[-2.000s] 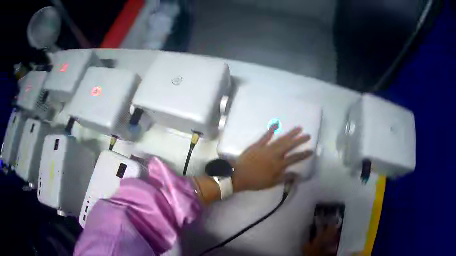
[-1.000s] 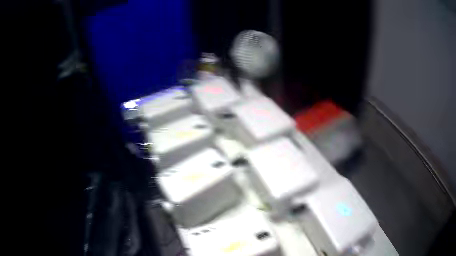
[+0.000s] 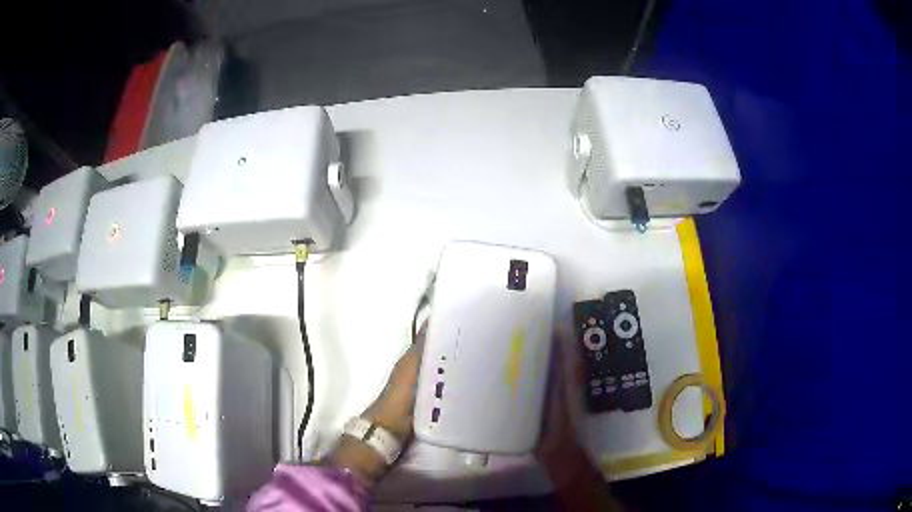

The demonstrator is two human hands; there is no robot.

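Observation:
A white projector unit (image 3: 482, 345) stands in front of me with its port side up, above the lower middle of the bench. My left hand (image 3: 402, 395) holds its left side; a white watch band shows on the wrist below a pink sleeve. My right hand (image 3: 565, 400) is at its right side, dark and partly hidden by the unit. Most fingers of both hands are hidden. Whether the unit touches the bench, I cannot tell.
More white units stand in two rows at left, one (image 3: 262, 180) with a black power cable (image 3: 304, 350). Another unit (image 3: 660, 150) stands at back right. Two black remote controls (image 3: 612, 350) and a tape roll (image 3: 690, 412) lie right, beside yellow edge tape (image 3: 700, 290).
The view has swung from the bench's left end back to the right. Both hands now hold a unit with its ports up. The glowing blue unit touched two seconds ago is gone from its spot.

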